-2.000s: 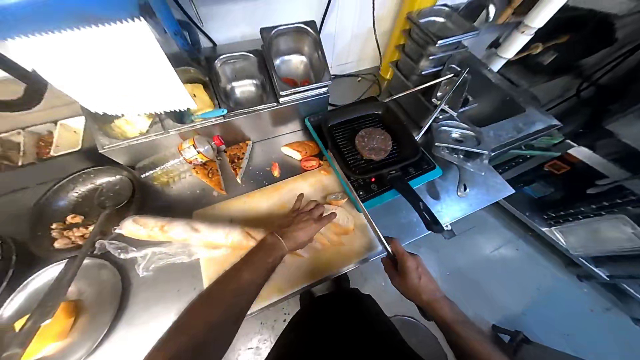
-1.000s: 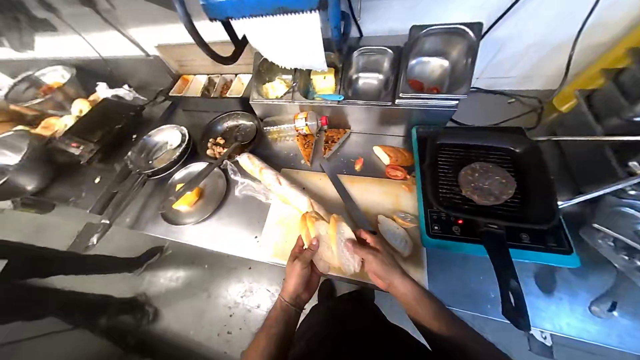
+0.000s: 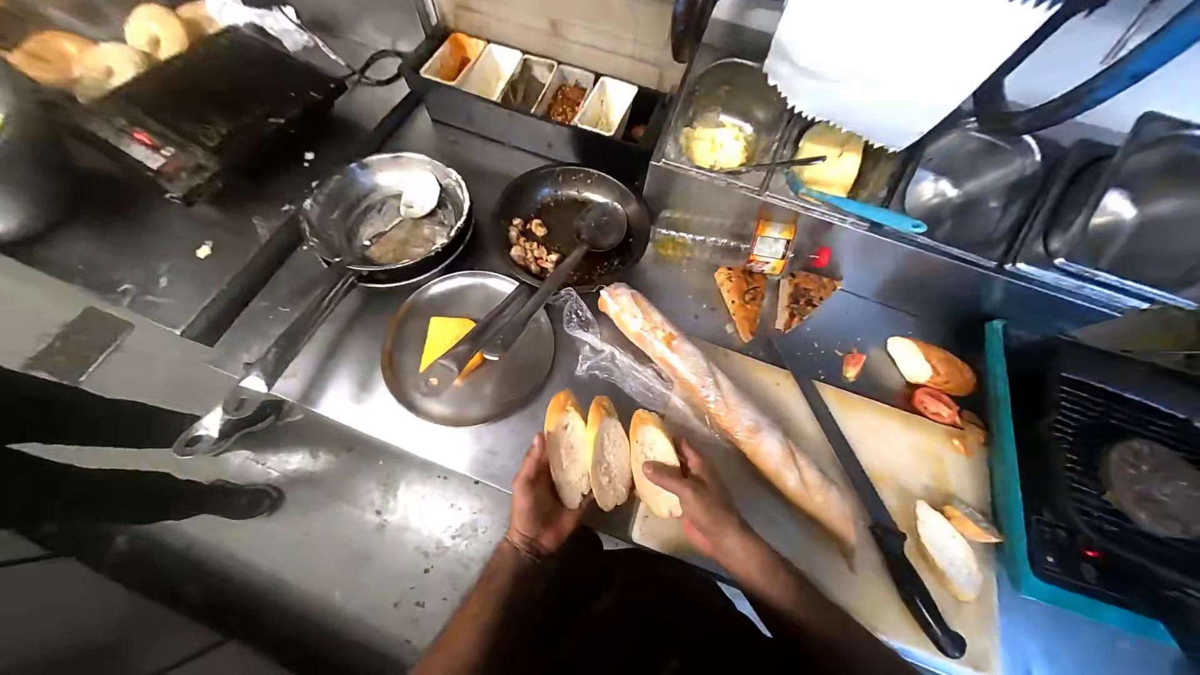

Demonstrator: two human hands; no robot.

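Three cut baguette slices (image 3: 609, 453) are held up between my hands, cut faces showing. My left hand (image 3: 546, 497) grips the left side of them, and my right hand (image 3: 696, 497) has its thumb over the rightmost slice. Beside my right hand a long baguette (image 3: 727, 398), partly in clear plastic wrap (image 3: 614, 361), lies across the cutting board (image 3: 872, 422). A bread knife with a black handle (image 3: 914, 586) rests on the board to its right. More bread slices (image 3: 947, 548) lie past the knife.
A metal plate (image 3: 403, 375) with yellow cheese (image 3: 444, 339) sits ahead-left, near two pans (image 3: 511, 202) (image 3: 328, 211). At right, a grill pan (image 3: 1078, 412) holds a patty (image 3: 1153, 483). Condiment containers (image 3: 609, 105) line the back. A person's legs (image 3: 103, 412) show at left.
The knife was in my right hand two seconds ago and now lies on the board. Both hands have lifted bread slices and moved left, off the board. The view has swung left.
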